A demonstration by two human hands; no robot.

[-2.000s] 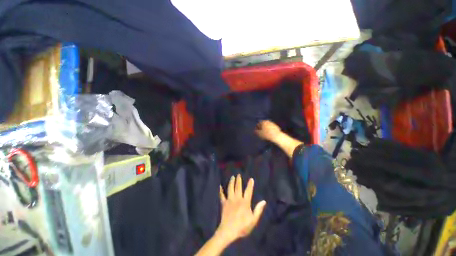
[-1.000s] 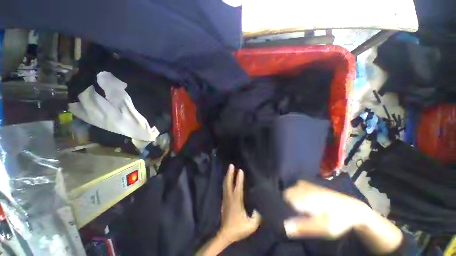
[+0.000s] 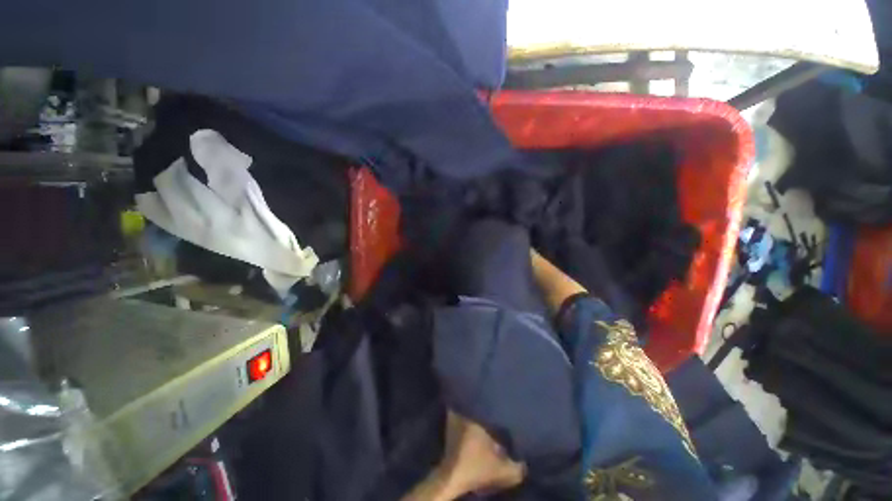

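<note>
A navy garment piece [image 3: 504, 367] with a curved seam lies across the dark cloth on my lap. My left hand [image 3: 479, 462] is at the bottom centre, at the near edge of this piece. Its fingers are hidden by the cloth, so its hold is unclear. My right forearm reaches forward over the near side of the red crate [image 3: 616, 115]. Only a little of my right hand [image 3: 541, 264] shows. Its fingers are hidden behind a raised navy fold. Dark garment pieces [image 3: 636, 210] lie heaped in the crate.
A large navy cloth [image 3: 391, 88] hangs across the upper left. A white-topped table [image 3: 685, 24] stands beyond the crate. A cream switch box [image 3: 196, 391] with a lit red button is at lower left, below a white cloth scrap [image 3: 220, 201]. More dark cloth [image 3: 822, 367] lies at right.
My right hand has moved from near my lap forward to the crate. The navy piece now lies over my lap, covering my left hand's fingers. The view has shifted slightly left.
</note>
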